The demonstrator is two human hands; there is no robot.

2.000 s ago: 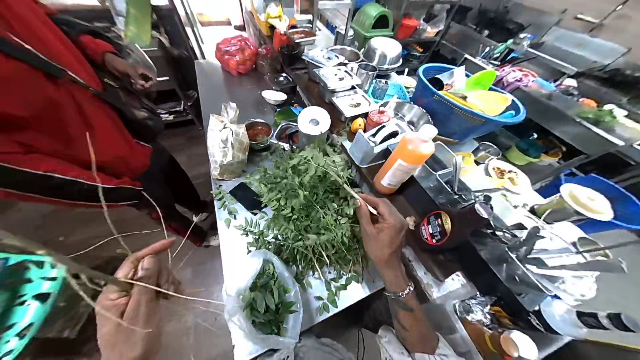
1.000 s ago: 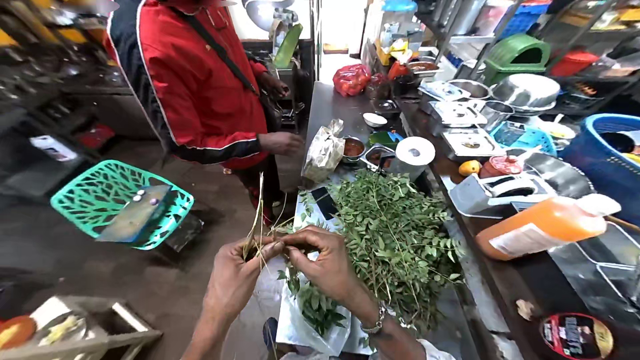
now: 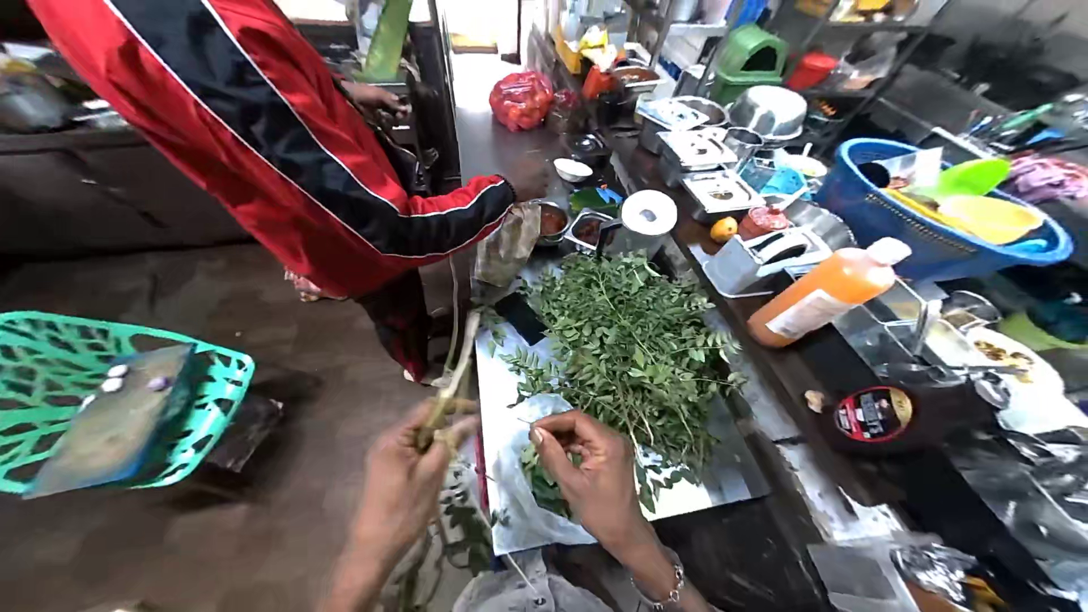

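Note:
My left hand (image 3: 416, 450) is closed around several thin bare stems (image 3: 456, 374) that point up and away, beside the counter's left edge. My right hand (image 3: 586, 463) is over a translucent plastic bag (image 3: 514, 493), thumb and forefinger pinched together; whether anything is between them cannot be told. Green leaves (image 3: 544, 484) lie in the bag, partly hidden by this hand. Just beyond it, a large heap of leafy green sprigs (image 3: 625, 357) covers much of a white sheet. A dark phone (image 3: 521, 318) lies at the heap's left side.
At the left stands a person in a red and black jacket (image 3: 340, 195), one arm reaching over the counter. A green plastic basket (image 3: 229, 382) holds a board. Along the right are an orange bottle (image 3: 824, 293), a blue basket (image 3: 914, 246) and metal containers (image 3: 722, 191). A paper roll (image 3: 648, 212) stands behind the heap.
My hands were together at the stems a second ago; now they are apart, the right one over the bag. The other person's arm now extends over the counter. The view has shifted.

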